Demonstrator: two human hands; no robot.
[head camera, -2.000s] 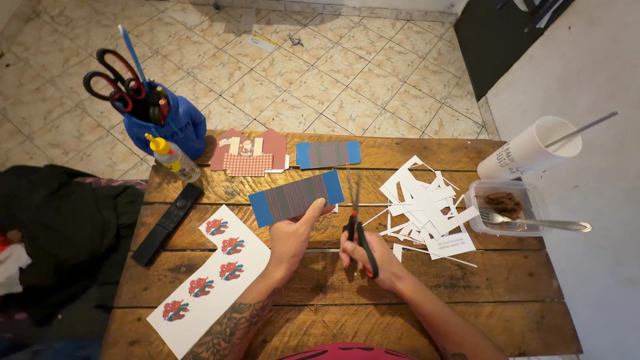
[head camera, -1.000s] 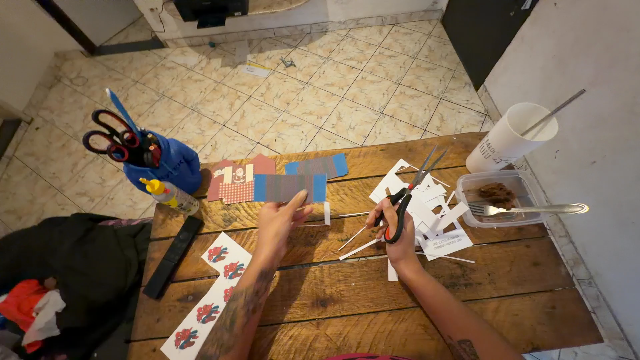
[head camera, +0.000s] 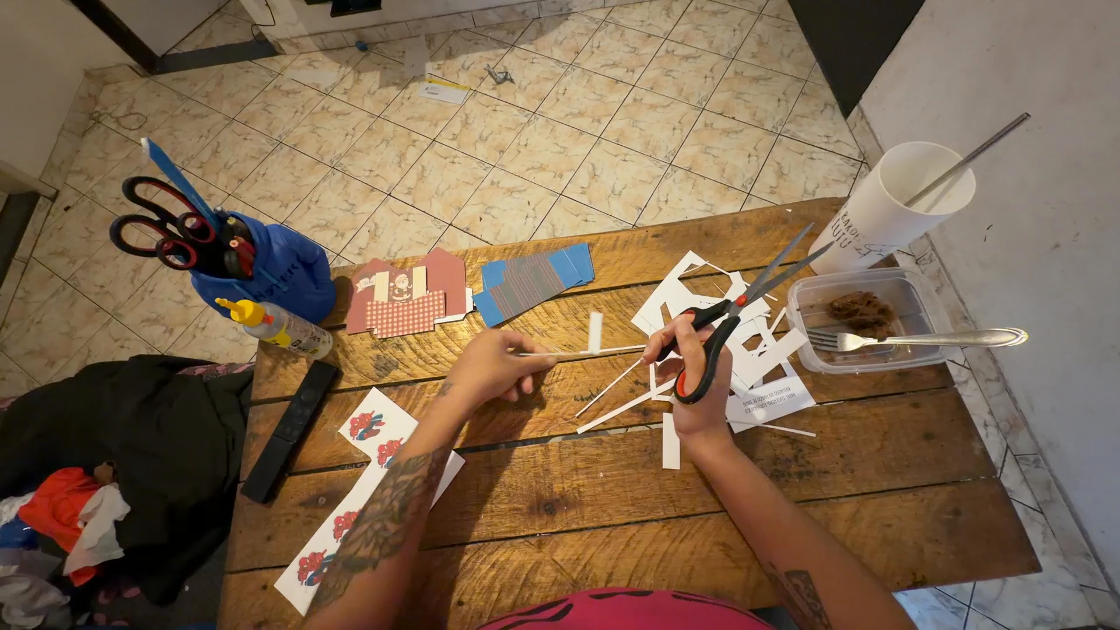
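My left hand (head camera: 503, 366) pinches one end of a thin white paper strip (head camera: 582, 353) over the middle of the table; the strip's other end reaches the fingertips of my right hand (head camera: 696, 376). Fingers of my right hand are through the handles of black-and-orange scissors (head camera: 742, 302), whose blades are parted and point up and right. A short white paper piece (head camera: 595, 332) stands out by the strip. Beyond my left hand, two blue-and-grey striped cards (head camera: 535, 287) overlap beside red Christmas paper cutouts (head camera: 402, 297). White paper scraps (head camera: 761, 350) lie around and under my right hand.
At left are a blue holder (head camera: 271, 271) with scissors, a yellow-capped glue bottle (head camera: 276, 328), a black case (head camera: 291, 430) and a printed sheet (head camera: 381, 407). At right, a white cup (head camera: 888, 206) with a metal straw stands by a plastic container (head camera: 875, 359) bearing a fork (head camera: 919, 339).
My left hand has let go of the striped card, which now overlaps the other one, and holds a white strip. The scissors remain in my right hand.
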